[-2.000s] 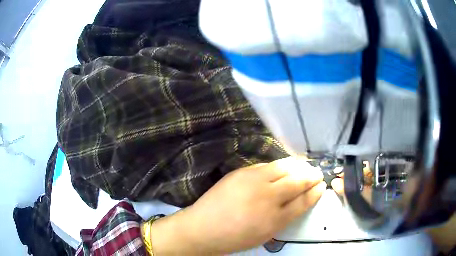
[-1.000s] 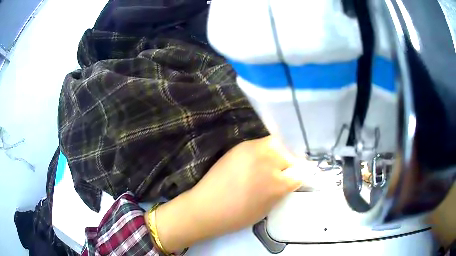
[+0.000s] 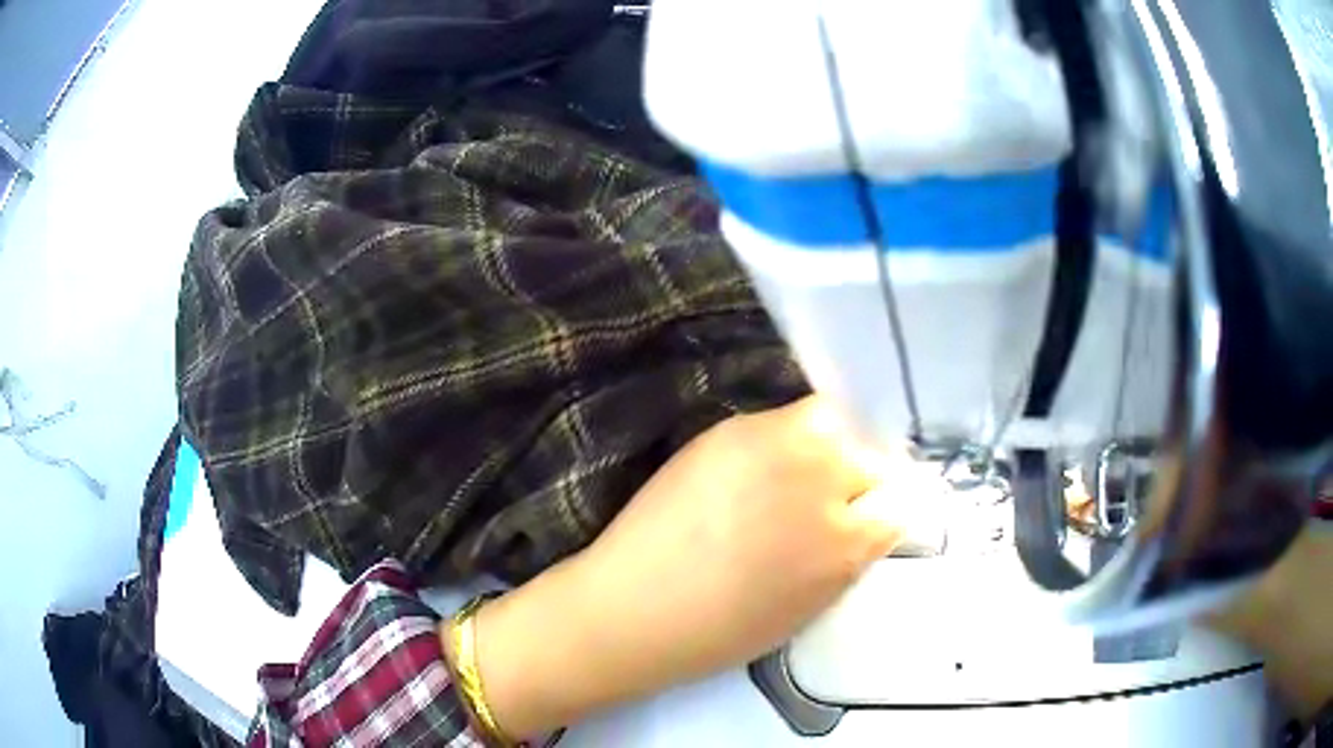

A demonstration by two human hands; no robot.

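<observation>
A dark plaid garment (image 3: 483, 322) lies in a large soft heap left of the white sewing machine head (image 3: 906, 117). My left hand (image 3: 716, 541) lies over the garment's near edge, its fingertips at the bright needle area; the glare hides what they touch. The presser foot (image 3: 972, 475) area is small and shiny beside the fingertips. My right hand is hidden behind the machine head and its curved shiny guard; only part of the right wrist (image 3: 1286, 621) shows at the lower right.
A plain dark garment pile (image 3: 439, 44) lies beyond the plaid. A black cloth strip (image 3: 1075, 219) hangs down the machine head. Loose threads (image 3: 51, 424) lie on the white table at the left. Dark cloth (image 3: 95, 672) hangs at the lower left.
My left hand has drawn back slightly from the needle and lies lower than two seconds ago. The view has shifted a little, with the machine head further right. The garment is almost unchanged.
</observation>
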